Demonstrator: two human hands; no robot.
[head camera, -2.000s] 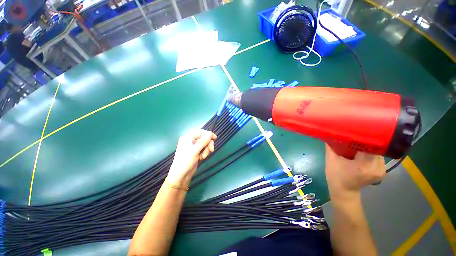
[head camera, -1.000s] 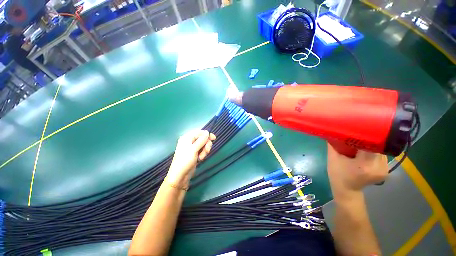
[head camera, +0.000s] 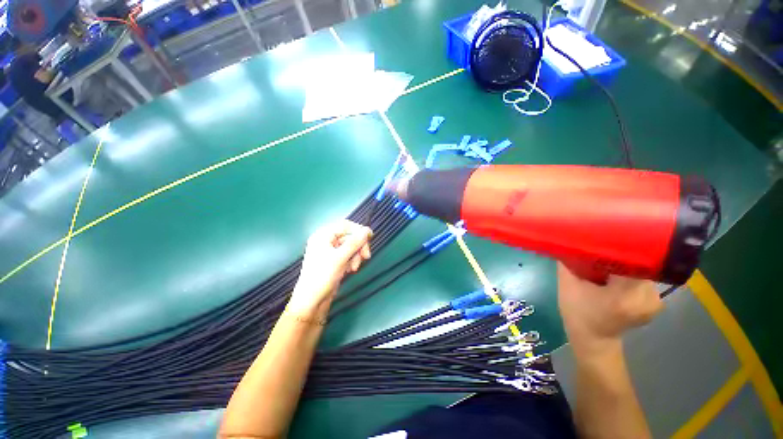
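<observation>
My right hand (head camera: 608, 302) holds the red heat gun (head camera: 571, 214) by its handle, nozzle pointing left. The nozzle is over the blue sleeves (head camera: 388, 182) on the ends of a group of black cables (head camera: 367, 213). My left hand (head camera: 336, 255) has curled fingers and rests on these cables; its palm side is hidden, but it appears to hold them. Two cables with blue sleeves (head camera: 440, 241) lie just right of the group. Nearer me lies a thick bundle of black cables (head camera: 386, 370) with bare silver lugs (head camera: 525, 377), a few with blue sleeves (head camera: 474, 300).
Loose blue sleeves (head camera: 472, 146) lie beyond the heat gun. White papers (head camera: 343, 90) lie at the far side. A round black fan-like object (head camera: 506, 51), a white cord (head camera: 528, 107) and a blue bin (head camera: 562, 81) are at far right. A person (head camera: 36, 81) is at far left.
The heat gun has moved slightly down and toward me, its nozzle now lower over the sleeves. More of the loose blue sleeves shows. My left hand has hardly moved.
</observation>
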